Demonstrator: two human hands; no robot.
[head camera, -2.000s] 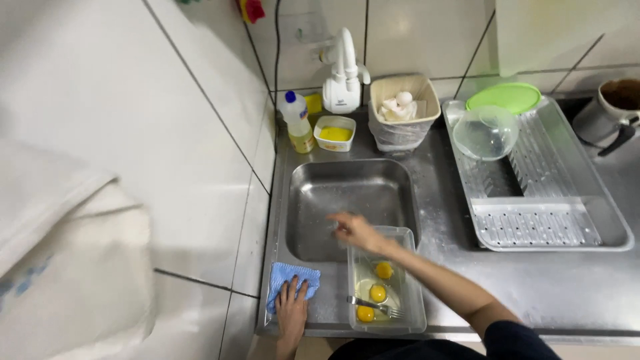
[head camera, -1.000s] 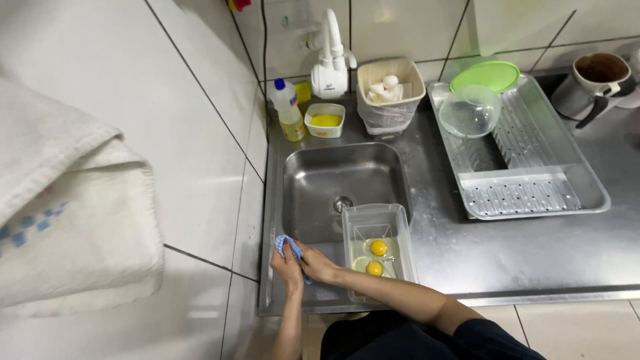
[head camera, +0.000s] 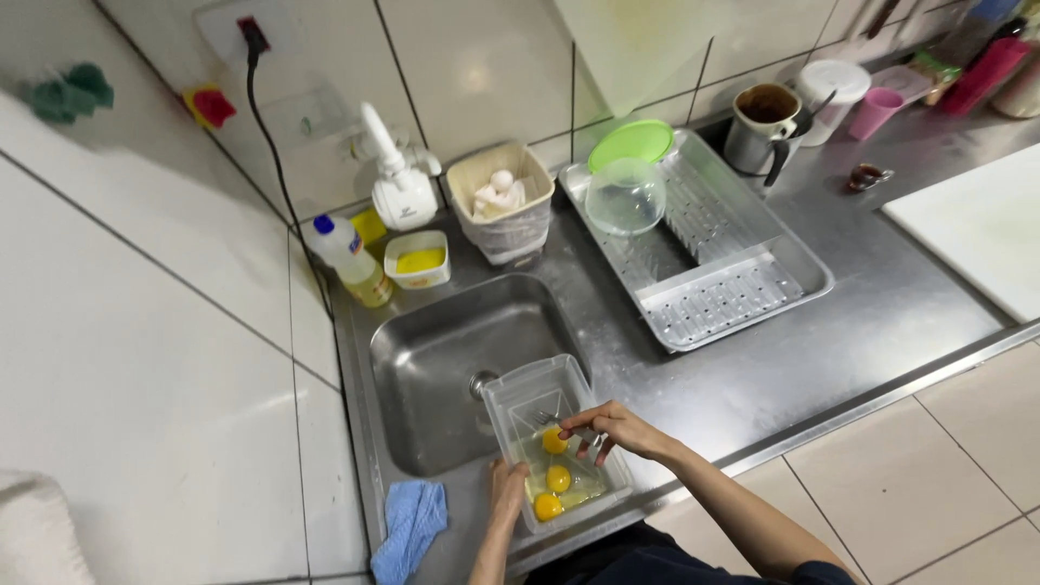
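A clear plastic container (head camera: 520, 390) with several raw egg yolks (head camera: 557, 478) and egg whites sits at the near right edge of the sink. My left hand (head camera: 509, 486) grips its left wall. Over the container's right side, my right hand (head camera: 613, 432) has its fingers on a metal fork (head camera: 591, 437), whose tines point left over the eggs; how firmly it is held is partly hidden. Left of my left hand, a crumpled blue cloth (head camera: 410, 524) lies on the counter.
Behind the steel sink (head camera: 431, 382) stand a detergent bottle (head camera: 357, 264), a white tub (head camera: 417, 260), a faucet (head camera: 400, 187) and a lined bin with eggshells (head camera: 500, 203). A metal dish rack (head camera: 731, 301) and a white board (head camera: 975, 219) lie to the right.
The blue cloth, in my hands one second ago, has been let go beside the sink. Both hands have moved right to the container and fork. The view has turned right.
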